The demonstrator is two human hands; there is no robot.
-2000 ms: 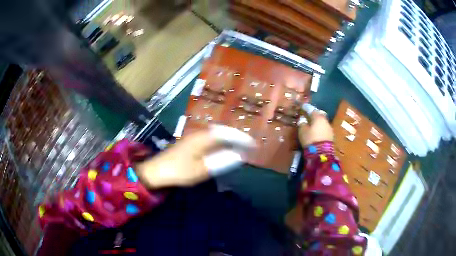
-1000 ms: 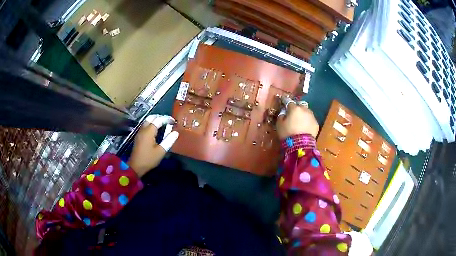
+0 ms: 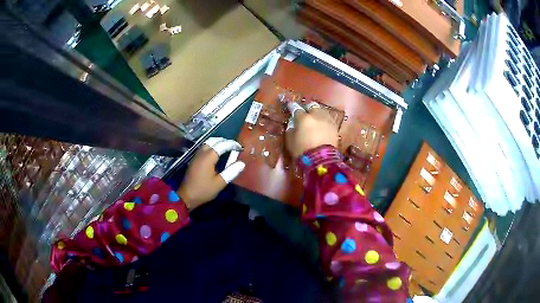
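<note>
The orange-brown assembly jig lies in a silver frame on the green mat, with small metal pins and nests and a white label at its left edge. My right hand, with white finger cots, is over the jig's upper left part, fingertips down at the pins. Whether it pinches something small cannot be told. My left hand, with white finger cots, is at the jig's lower left edge, thumb and fingers apart, and holds nothing.
A flat bakelite plate with small pale pads lies right of the jig. White blister trays stand at the right. Loaded jigs are stacked behind. A tan board with dark parts lies at the upper left. A dark bar crosses the left.
My right hand has moved from the jig's right side to its upper left part. My left hand first drew back from over the jig to its left edge and has since stayed there.
</note>
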